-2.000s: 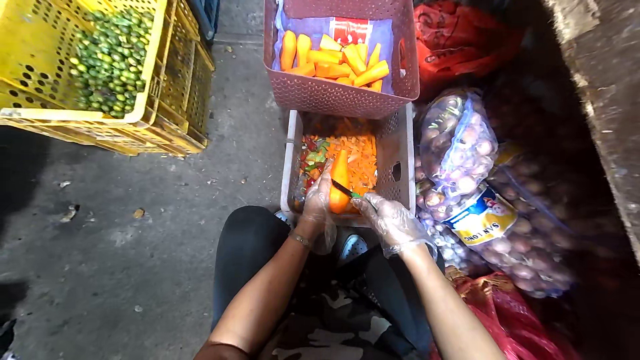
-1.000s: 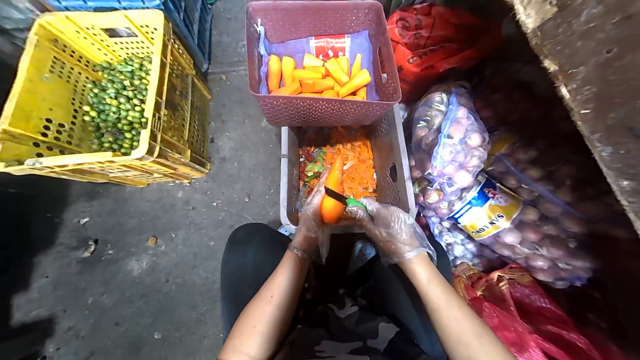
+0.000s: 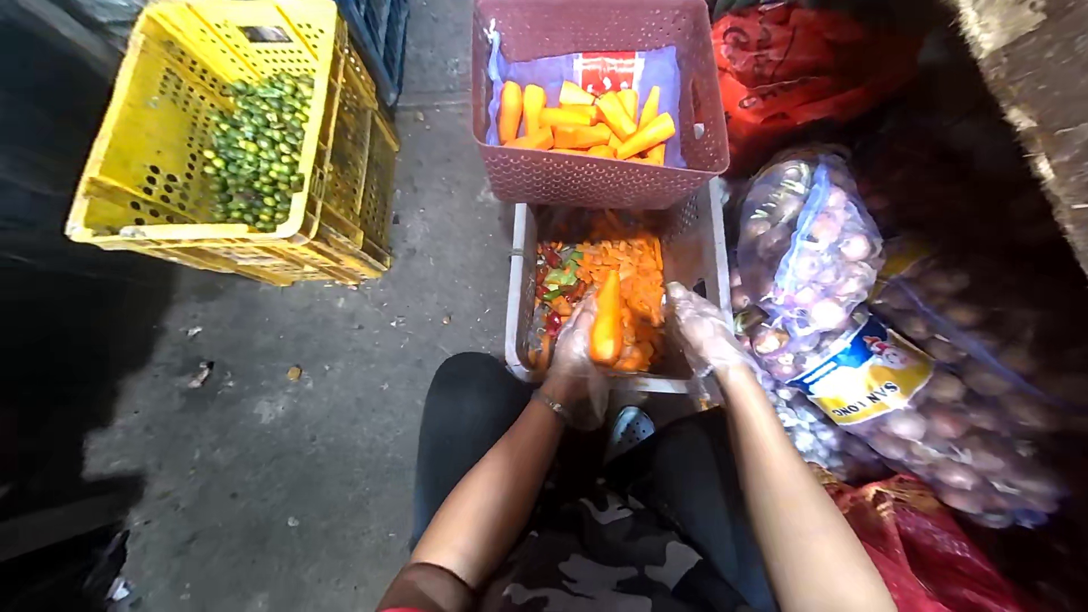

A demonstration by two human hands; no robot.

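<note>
My left hand (image 3: 578,344), in a clear plastic glove, holds a peeled orange carrot (image 3: 607,321) upright over a grey plastic basket (image 3: 517,289). Carrot peelings (image 3: 643,268) and red and green scraps (image 3: 561,279) lie inside that basket. My right hand (image 3: 699,323), also gloved, is at the basket's right rim, apart from the carrot; whether it holds anything cannot be made out, and no knife shows. Beyond the peelings, a mauve perforated basket (image 3: 595,178) rests over the far end of the grey one. Several peeled carrots (image 3: 586,123) lie in it on purple netting (image 3: 544,72).
A yellow crate (image 3: 348,170) with small green citrus fruits (image 3: 259,153) stands at the left, a blue crate (image 3: 382,42) behind it. Net bags of onions (image 3: 816,238) crowd the right side, with red bags (image 3: 799,64) behind and in front. A worn brown edge (image 3: 1033,93) juts in at upper right.
Earlier the right hand held a green-handled knife against the carrot. It has since moved right, away from the carrot, and the knife is no longer visible. The left hand still holds the carrot.
</note>
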